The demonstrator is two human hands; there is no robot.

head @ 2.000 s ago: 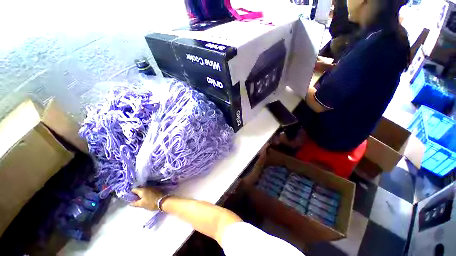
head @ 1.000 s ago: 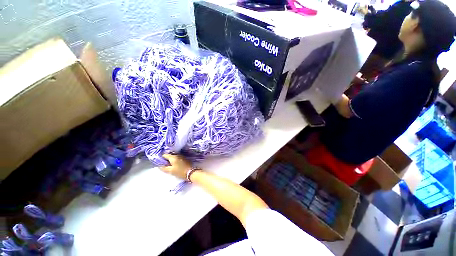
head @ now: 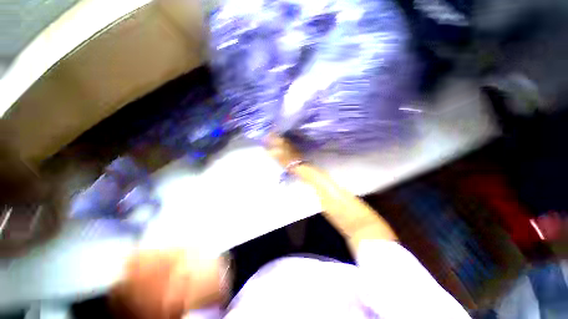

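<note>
The frame is strongly blurred. A large heap of purple charging cables in a clear poly bag [head: 336,81] sits at the top centre on the white bench. My right hand [head: 280,148] reaches to the heap's lower left edge; its fingers are too blurred to tell whether they hold a cable. My left hand [head: 171,280] is a blurred shape at the bottom left, over the bench's front; its fingers and anything in it cannot be made out. Sleeved cables [head: 118,196] stand in a purple group at the left.
A large brown carton [head: 118,75] lies at the back left, with dark loose sleeves [head: 193,134] before it. The white bench [head: 230,193] runs across the middle. An open carton of packed units [head: 448,230] and something red [head: 498,205] are at the lower right.
The view has swung left, so the cable heap and my right hand appear further right and higher. My left hand has come into the picture at the bottom left.
</note>
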